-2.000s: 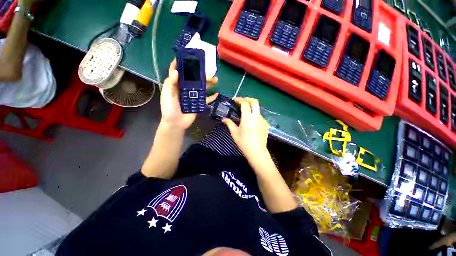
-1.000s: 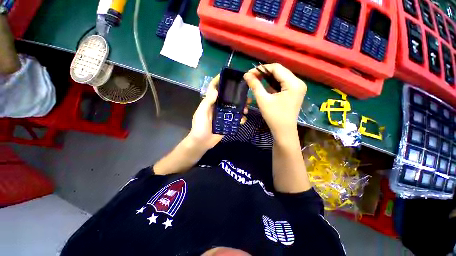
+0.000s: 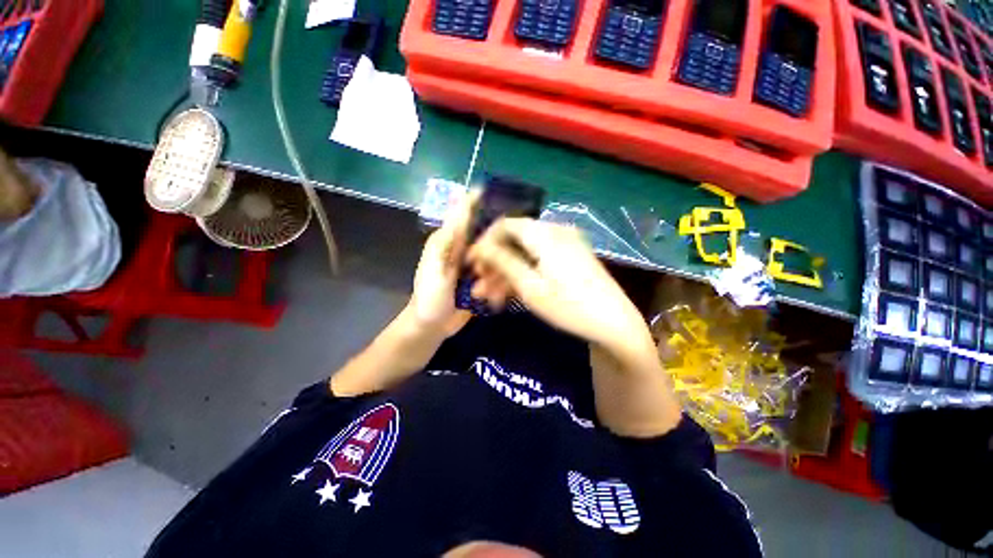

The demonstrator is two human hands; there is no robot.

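A dark keypad phone (image 3: 510,198) is held above my lap at the bench edge. My left hand (image 3: 438,273) is shut on the phone from its left side. My right hand (image 3: 534,267) lies over the phone's lower front and hides most of the keys. Its fingers are blurred, and a thin dark tool seems to lie between them, but I cannot tell clearly. The phone's screen area is mostly dark and blurred.
Stacked red foam trays (image 3: 632,114) with phones stand behind my hands. A lens blister tray (image 3: 926,294) is at the right. Yellow backing frames (image 3: 713,231) lie near the bench edge. White paper (image 3: 376,111) and a spare phone are back left; a fan (image 3: 257,213) sits lower left.
My right hand has come down from above the phone onto its lower front. The phone is now largely covered. The view has shifted slightly. Earlier, my right hand held a small dark piece beside the phone.
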